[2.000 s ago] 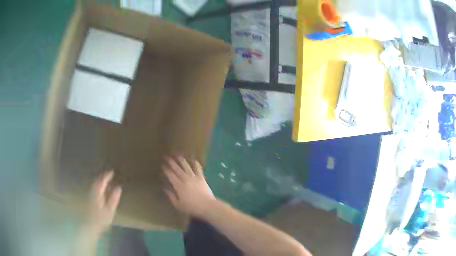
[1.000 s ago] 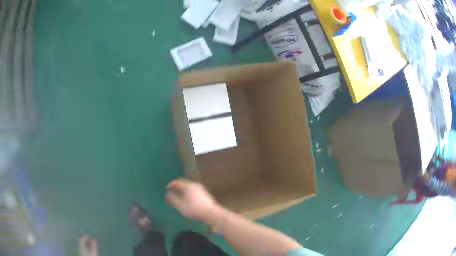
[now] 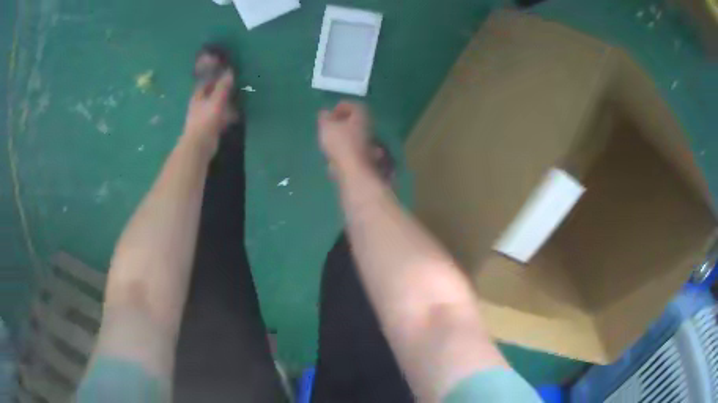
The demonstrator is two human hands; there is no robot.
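Note:
My left hand [image 3: 209, 106] is blurred and hangs low over the green floor at the upper left, over my foot. My right hand [image 3: 344, 130] has its fingers curled in, with nothing seen in it. It is just below a white foam tray [image 3: 349, 51] in the view, and I cannot tell if they touch. A large brown open carton [image 3: 504, 102] stands to the right, apart from both hands. A white product box [image 3: 542, 214] shows inside it, partly hidden by the carton wall.
White pieces [image 3: 264, 8] lie on the floor at the top edge. A slatted grey-brown pallet [image 3: 71, 315] is at the lower left. A grey-blue crate [image 3: 661, 370] is at the lower right, beside the carton. Small white scraps lie on the green floor.
The view has turned away from the yellow table, and the carton now appears at the right. Both hands have left the carton and are over the floor beside it.

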